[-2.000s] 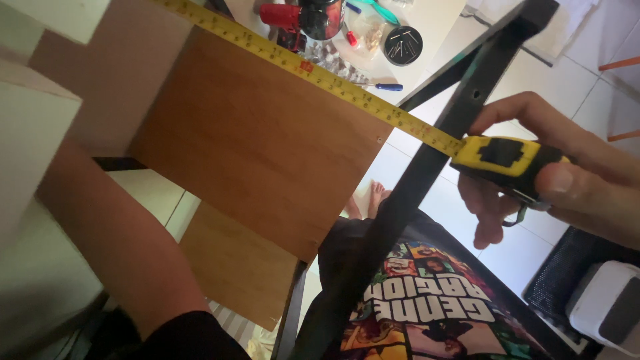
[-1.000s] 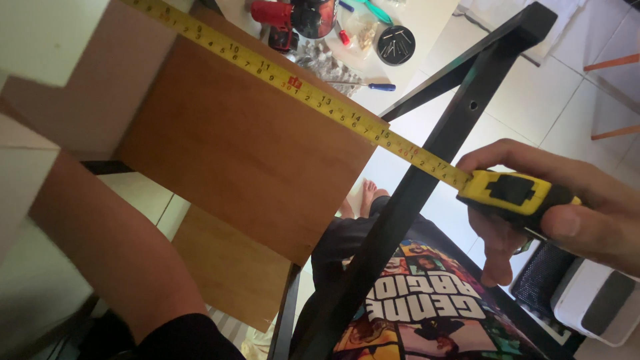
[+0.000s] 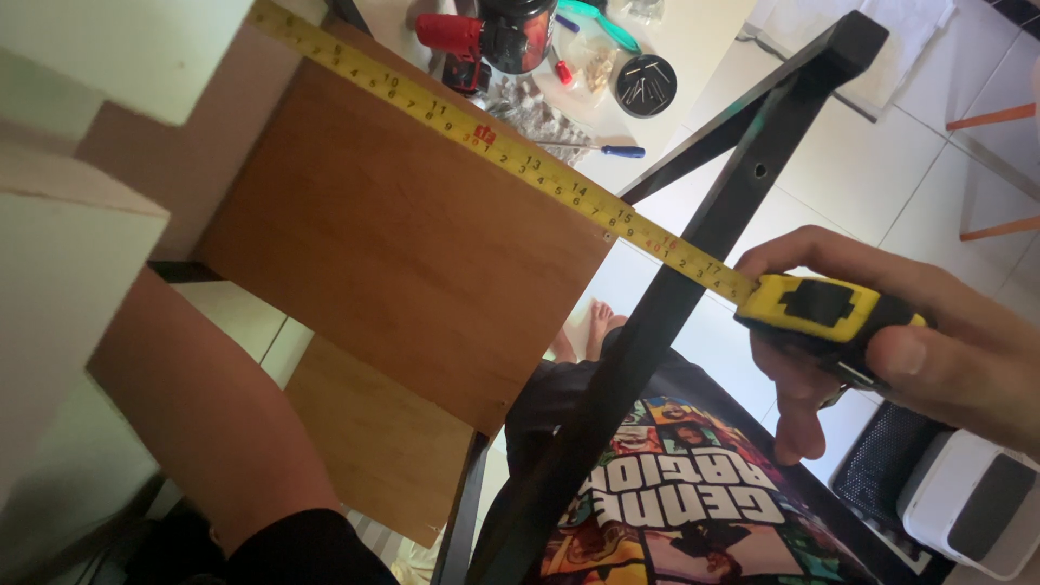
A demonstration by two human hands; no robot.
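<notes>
My right hand grips the yellow and black case of a tape measure on the right. Its yellow blade runs out diagonally to the upper left, along the far edge of a brown wooden panel and across a black metal frame bar. The blade's far end is hidden behind a white panel. On the left my forearm reaches up behind white panels; my left hand is hidden. A second wooden panel lies lower down.
Beyond the wood, a white table bears a red and black power tool, a dark round dish of screws, a blue-handled screwdriver and a teal-handled tool. A white and black object stands at the lower right.
The tape case has moved slightly right and down against the frame since the first frame, with my right hand still around it. My left forearm stays in about the same place.
</notes>
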